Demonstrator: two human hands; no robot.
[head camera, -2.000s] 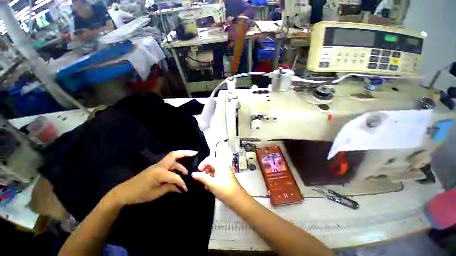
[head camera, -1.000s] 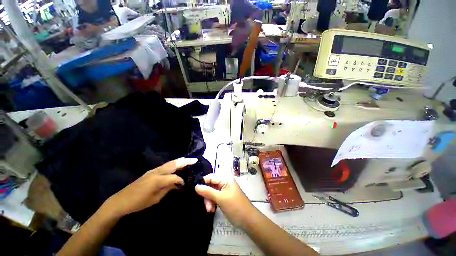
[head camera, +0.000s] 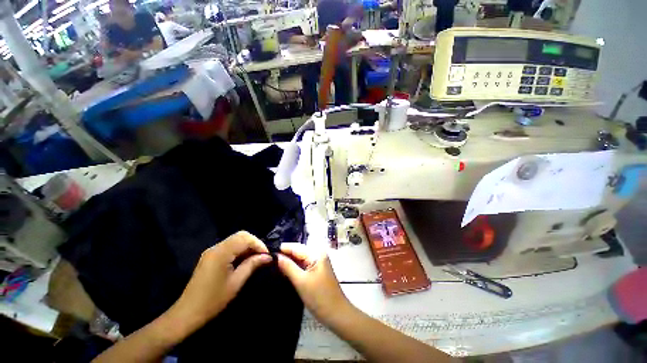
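Note:
A black garment piece (head camera: 163, 213) lies heaped left of the needle and hangs over the front table edge. My left hand (head camera: 223, 273) pinches its edge between thumb and fingers. My right hand (head camera: 308, 276) pinches the same edge close beside it, fingertips nearly touching. The hands are left of and in front of the presser foot and needle (head camera: 333, 230) of the cream sewing machine (head camera: 418, 166). The cloth there is apart from the needle.
A smartphone (head camera: 394, 252) lies on the machine bed, with thread snips (head camera: 482, 282) to its right. A lamp (head camera: 287, 164) hangs by the needle end. A pink object (head camera: 630, 294) is at the right table end. A person (head camera: 128, 32) is behind at left.
My left hand's fingers have closed on the cloth edge, and both hands have come together there. The view has shifted slightly.

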